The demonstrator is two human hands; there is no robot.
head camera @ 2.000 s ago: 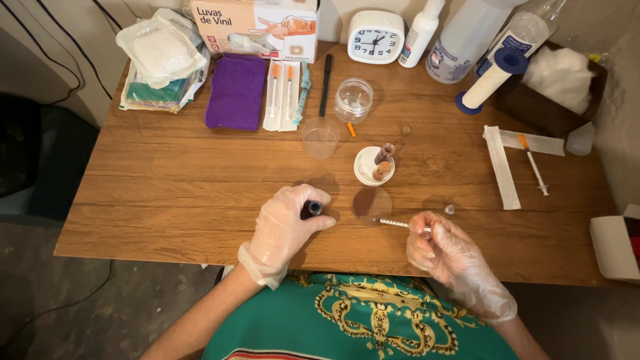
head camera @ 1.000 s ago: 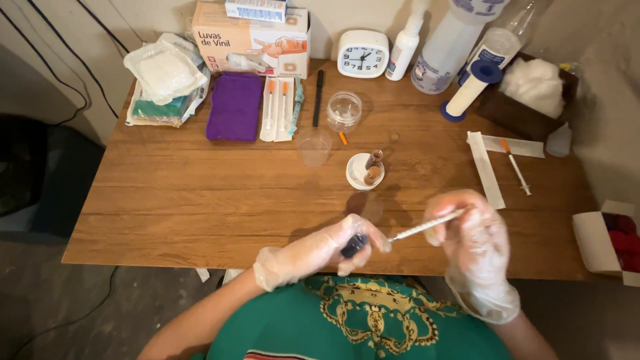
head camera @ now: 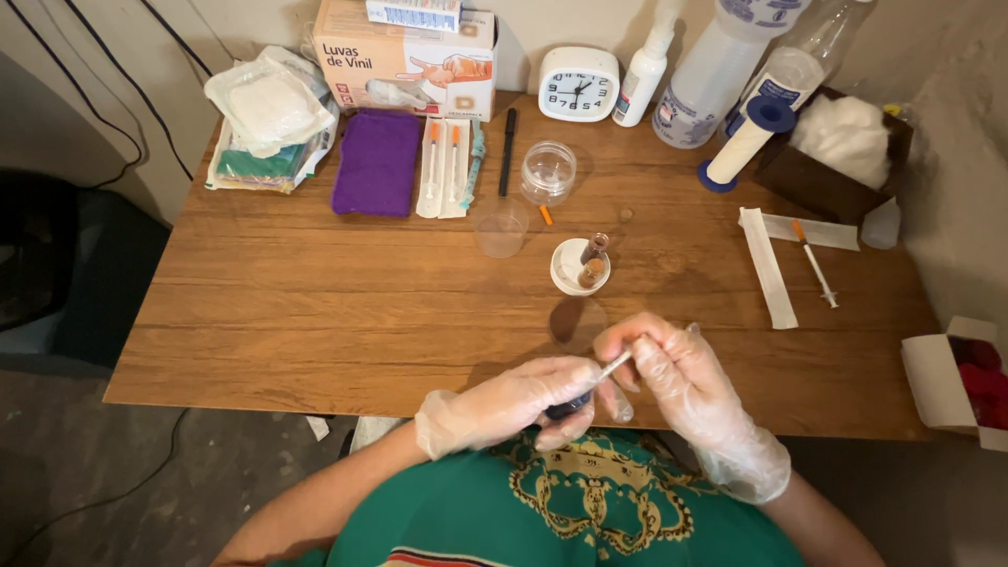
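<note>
My left hand (head camera: 543,394), in a clear vinyl glove, holds a small dark bottle (head camera: 568,406) near the table's front edge. Gloved too, my right hand (head camera: 677,370) grips a thin syringe (head camera: 614,365) that slants down to the left hand; its tip is hidden by the fingers. Beyond the hands, a white lid (head camera: 562,268) holds two small glass vials, one with dark contents (head camera: 594,248) and one with brownish contents (head camera: 591,272). A clear round dish with dark liquid (head camera: 576,323) lies just in front of the lid. An empty clear cup (head camera: 501,228) stands farther left.
Along the back are a glove box (head camera: 405,63), a white clock (head camera: 579,85), a spray bottle (head camera: 644,75) and larger plastic bottles. Packaged syringes (head camera: 444,169), a purple cloth (head camera: 376,163) and a clear jar (head camera: 549,173) lie nearer. At right are cotton (head camera: 844,138) and another syringe (head camera: 816,264).
The syringe, earlier apart from the dark bottle in my left hand, now reaches that hand. My right hand has closed in on the left.
</note>
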